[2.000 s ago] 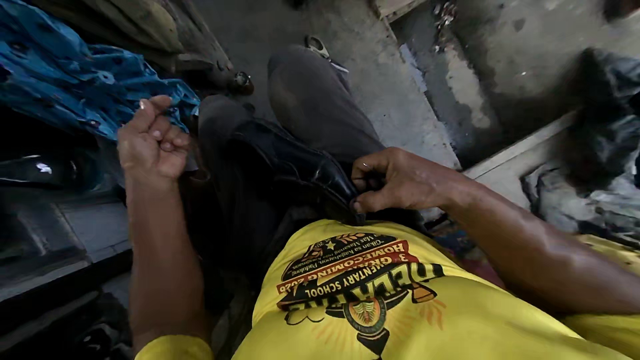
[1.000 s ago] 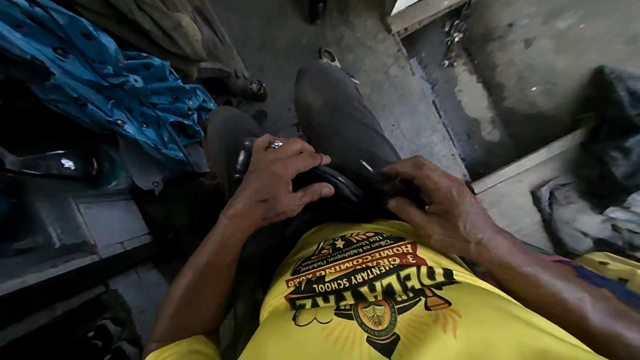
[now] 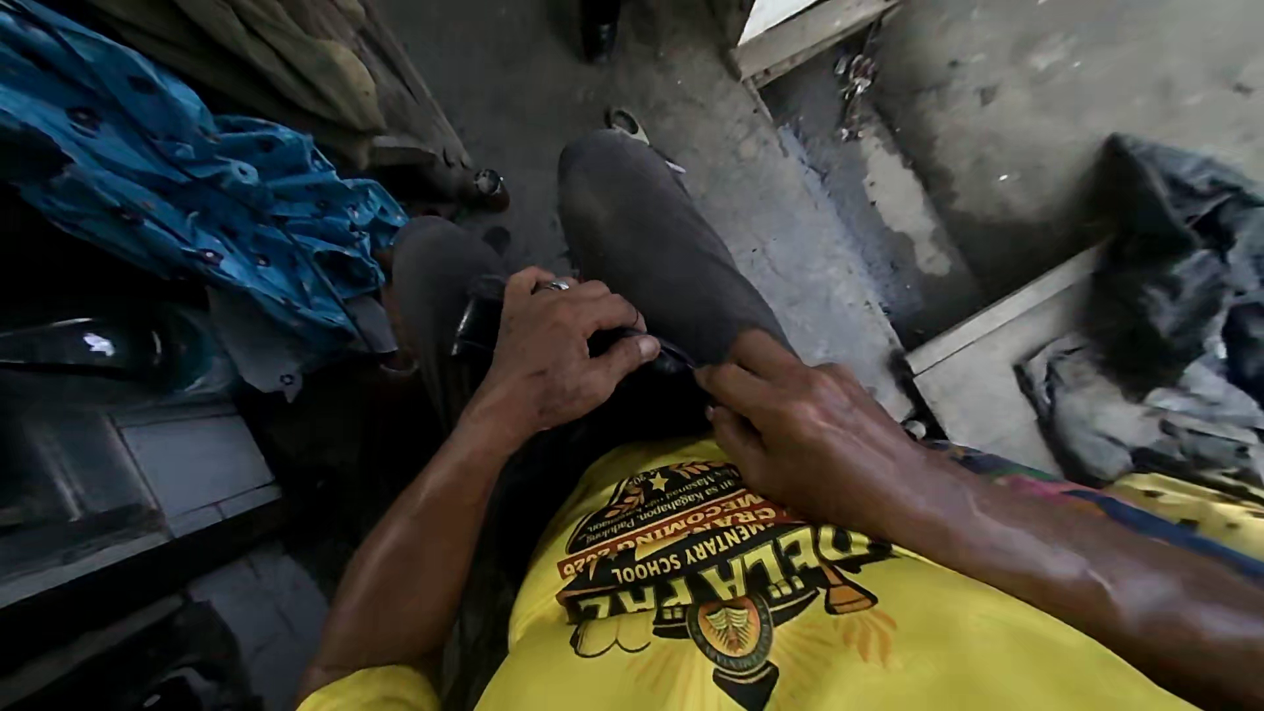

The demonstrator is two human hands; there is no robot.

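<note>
A black leather shoe (image 3: 478,322) lies across my lap, mostly covered by my hands and in shadow. My left hand (image 3: 565,348), with a ring on one finger, is closed around its middle, thumb and fingers over the upper. At the shoe's right end, my right hand (image 3: 780,415) pinches the edge between thumb and fingers. Whether a small tool is also in my right hand cannot be told. Beneath are my dark grey trousers (image 3: 652,227), and the yellow printed shirt (image 3: 790,612) I wear is close below both hands.
Blue patterned cloth (image 3: 197,178) hangs at the left, above a dark glossy object (image 3: 89,346). Scissors (image 3: 626,124) lie on the concrete floor (image 3: 731,128) beyond my knee. A low concrete ledge (image 3: 997,316) and dark crumpled plastic (image 3: 1165,267) are at the right.
My left hand, raised off the shoe at the left two seconds ago, has come down onto it. My right hand remains at the shoe's right end.
</note>
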